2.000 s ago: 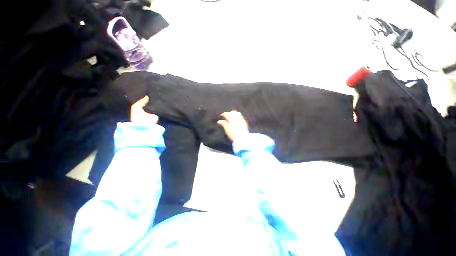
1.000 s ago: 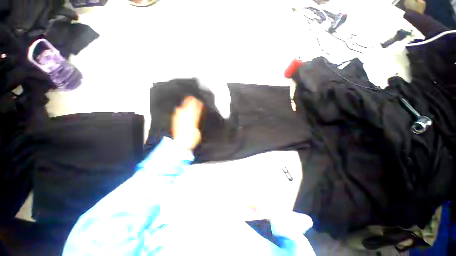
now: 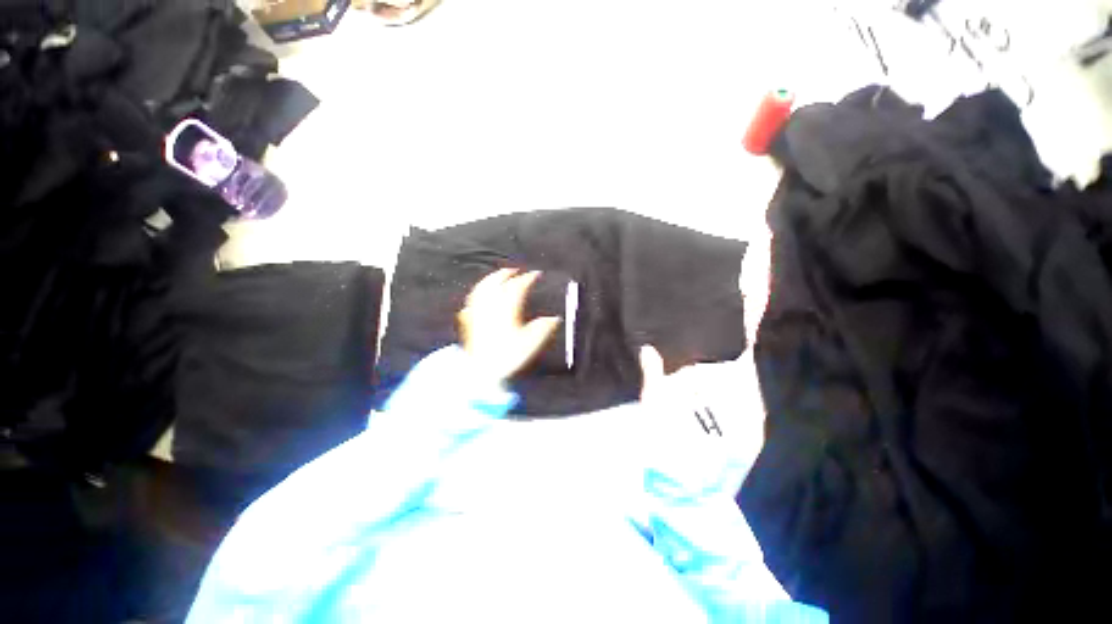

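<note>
Black trousers [image 3: 683, 287] lie folded into a short flat block on the white table in front of me. A narrow white slit shows near their middle; I cannot tell if it is a gap or a pale strip. My left hand [image 3: 506, 323] rests on the left half of the trousers, thumb and fingers apart, fingertips partly lost against the dark cloth. My right hand [image 3: 656, 375] is at their front edge, washed out by glare; only a thumb or finger shows clearly over the edge. Small thread snips [image 3: 707, 422] lie on the table just right of my right hand.
Folded trousers [image 3: 274, 366] lie at left. A rumpled black garment pile [image 3: 927, 366] fills the right, with a red thread spool [image 3: 768, 122] at its back corner. A purple bottle [image 3: 232, 171] stands or lies by dark garments at far left. Thin cords [image 3: 976, 43] lie at back right.
The trousers, stretched out to the right pile earlier, are now folded shorter and separate from that pile. My right hand has come up to their front edge. The view has shifted.
</note>
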